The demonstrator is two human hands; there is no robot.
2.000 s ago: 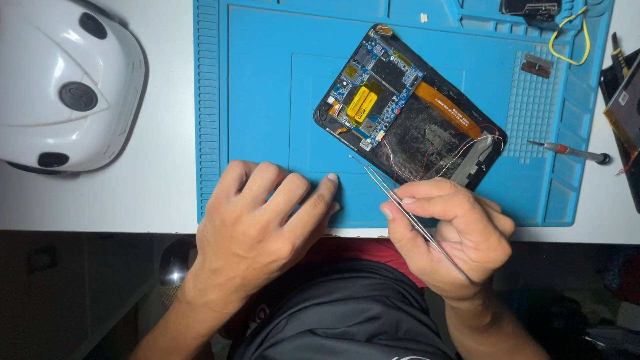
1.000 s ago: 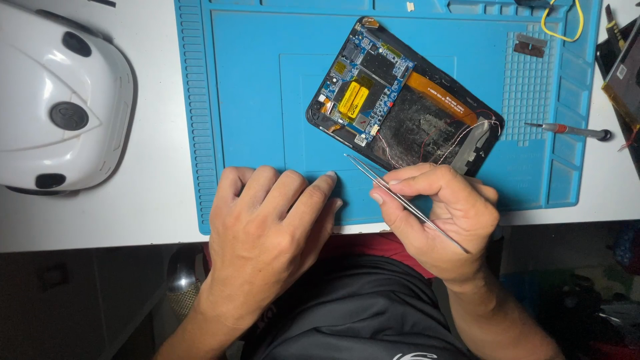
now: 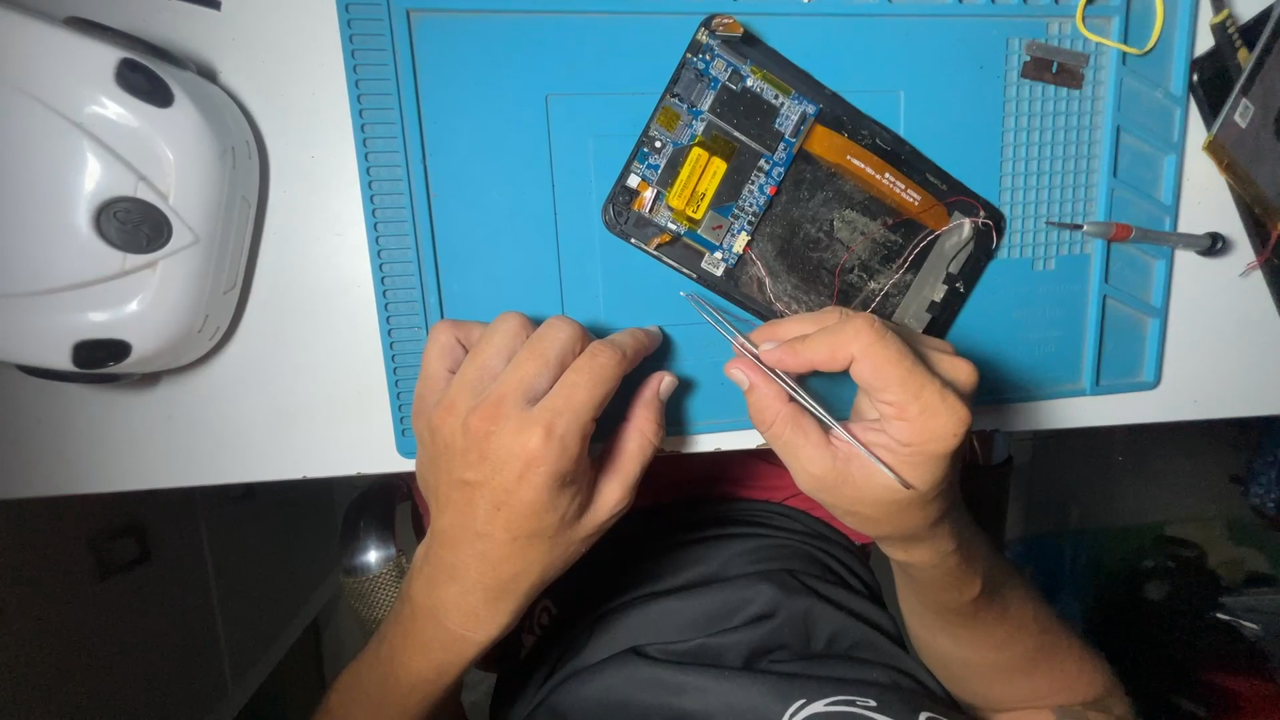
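My right hand (image 3: 860, 410) holds metal tweezers (image 3: 790, 385) between thumb and fingers, tips pointing up and left, just below the lower edge of an opened tablet (image 3: 790, 225). The tablet lies tilted on a blue silicone work mat (image 3: 490, 220). In it show a blue circuit board (image 3: 745, 130), yellow tape (image 3: 697, 182), an orange flat ribbon cable (image 3: 870, 172) and thin red and white wires (image 3: 905, 262). My left hand (image 3: 530, 420) rests palm down at the mat's front edge, fingers bent and slightly apart, with nothing seen in it; its palm is hidden.
A white, rounded plastic device (image 3: 110, 200) stands on the left of the white table. On the mat's right side lie a precision screwdriver (image 3: 1135, 235), a rusty blade (image 3: 1053, 70) and a yellow loop (image 3: 1120, 40). Dark panels (image 3: 1245, 150) lie at the far right.
The view has shifted slightly. Both hands keep nearly the same pose, the tweezers still in my right hand and the tablet still on the mat.
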